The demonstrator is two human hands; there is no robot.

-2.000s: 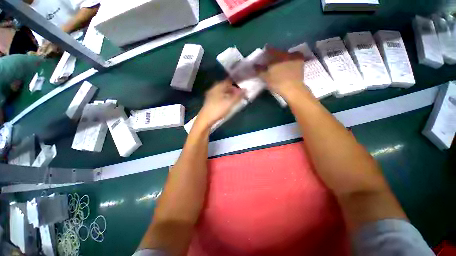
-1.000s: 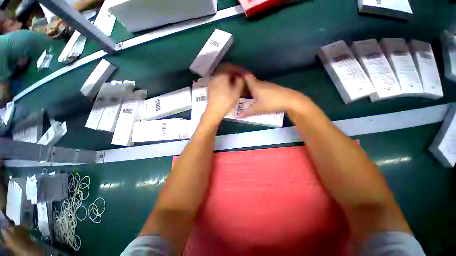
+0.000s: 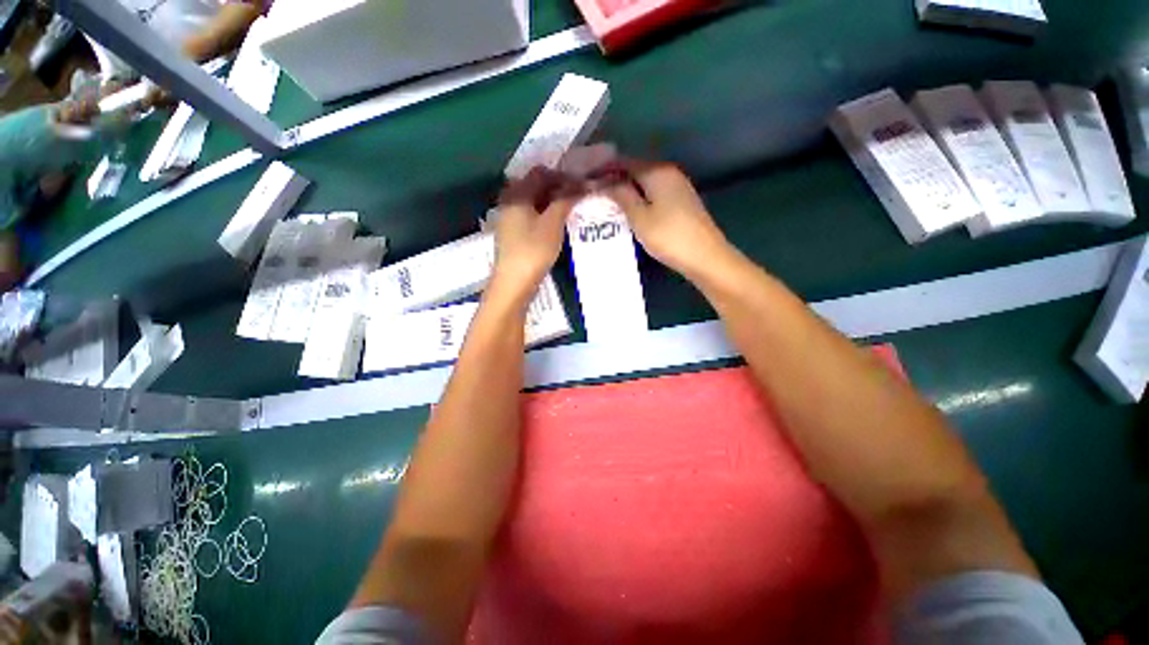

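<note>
A slim white carton with print near its far end lies lengthwise away from me, its near end over the belt edge rail. My left hand and my right hand are at its far end, fingers on its blurred end flaps. Both hands seem to grip it there; the fingertips are blurred. Another white carton lies just beyond my left hand. Several cartons lie close together left of my left hand, partly hidden by it. The red foam mat lies below my forearms.
Several cartons stand in a slanted row at the right on the green belt. The pale belt edge rail crosses in front. Rubber bands and small boxes are at left, a grey post and large white box beyond. Other people's arms show at left.
The hands have moved from a carton lying sideways to one pointing away from me. The carton group at left has grown since the oldest frame, and the right row is shorter.
</note>
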